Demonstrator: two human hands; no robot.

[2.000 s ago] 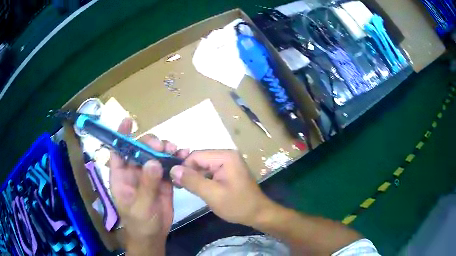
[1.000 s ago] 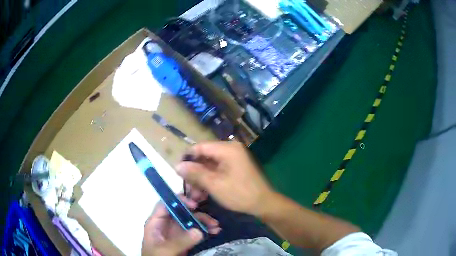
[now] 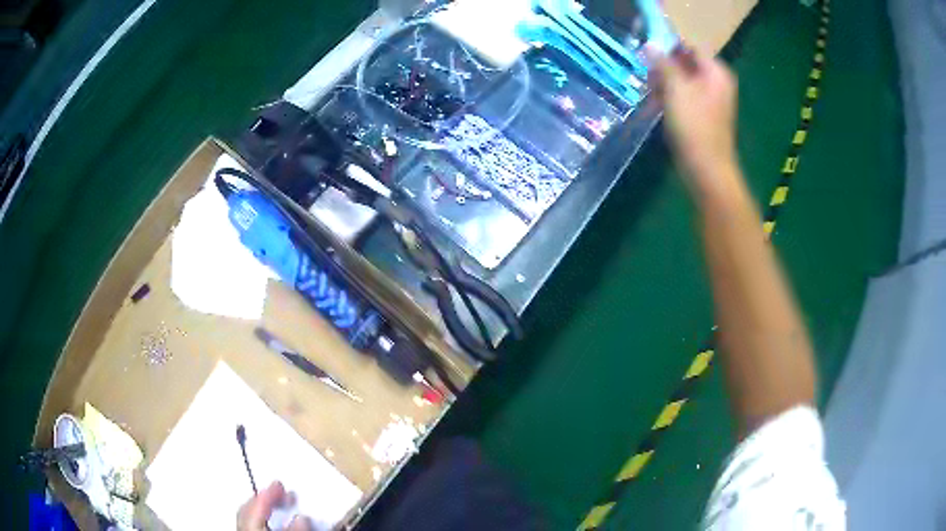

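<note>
My right hand (image 3: 703,104) is stretched out to the upper right, blurred, at the light-blue shells of the parts tray. Its fingertips hold a light-blue shell (image 3: 656,26), partly cut by the top edge. My left hand (image 3: 272,510) is low, mostly cut off by the bottom edge. It pinches a thin dark piece (image 3: 246,456) with a small wider end, over the white paper sheet (image 3: 223,446). Other light-blue shells (image 3: 586,47) lie beside my right hand. The pen device is not visible.
The cardboard tray (image 3: 88,296) holds a blue electric screwdriver (image 3: 275,244), tweezers (image 3: 306,365), crumpled white paper (image 3: 213,254) and a white roll (image 3: 71,451). Black-handled pliers (image 3: 456,296) lie across its right wall, beside clear bags (image 3: 498,156). Striped tape (image 3: 664,415) crosses the green floor.
The view has shifted toward the parts tray. My right hand has left the pen and reached to the light-blue shells. My left hand is lower, and the pen has gone from view.
</note>
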